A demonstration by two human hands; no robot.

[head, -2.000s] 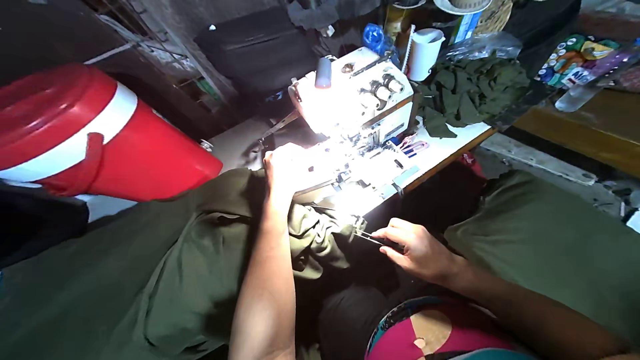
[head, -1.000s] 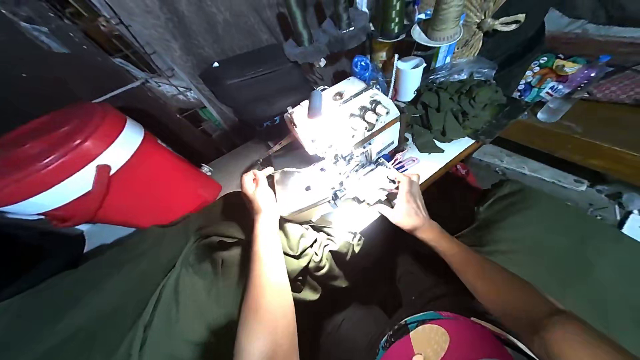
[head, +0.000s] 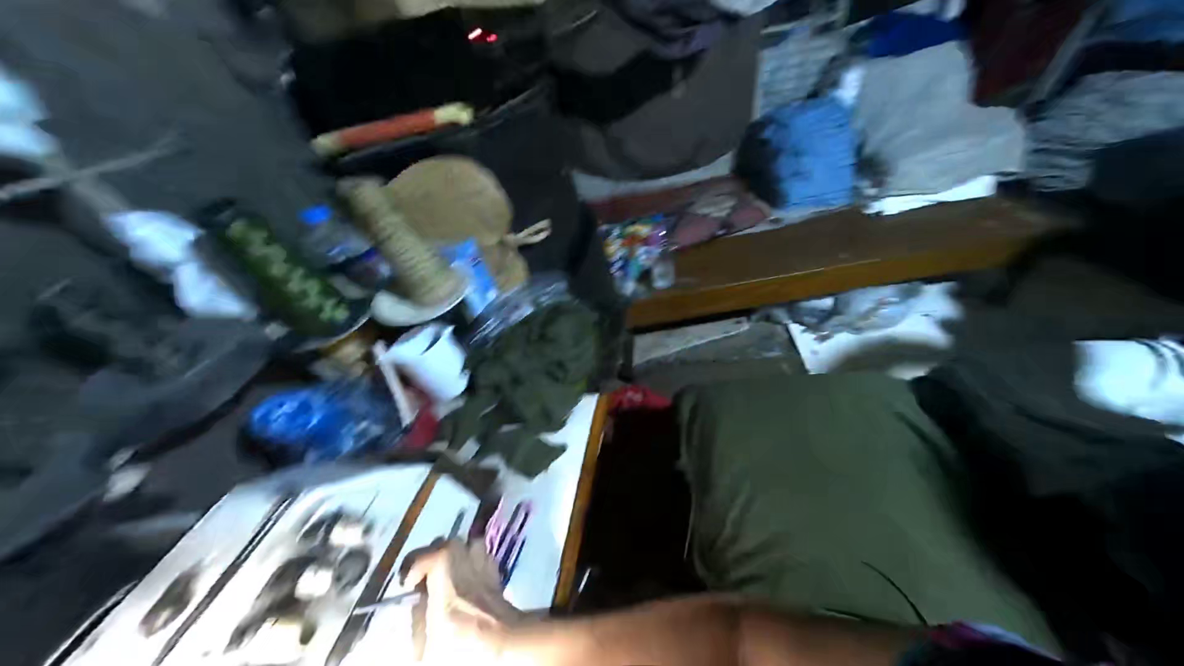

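Observation:
My right hand (head: pixel 458 592) is low in the view, at the right side of the white sewing machine (head: pixel 305 564), its fingers curled. A thin metal tool (head: pixel 387 603) sticks out to the left from the fingers; blur hides its exact kind. Just above the hand, pink-and-dark handled tools (head: pixel 509 536) lie on the white table top (head: pixel 555 490). Dark green cloth scraps (head: pixel 536 361) are heaped farther back on the table. My left hand is out of view. Over to the right is a larger spread of olive green cloth (head: pixel 832 499).
Behind the machine are a blue plastic bag (head: pixel 314 421), a white cup (head: pixel 430 361), a green thread cone (head: pixel 277 268) and a beige thread cone (head: pixel 402 240). A wooden bench (head: pixel 786 264) with cloth on it stands at the back right.
The view has swung far to the right and up. My left hand and the red cooler have gone out of view. My right hand has moved to the machine's right side.

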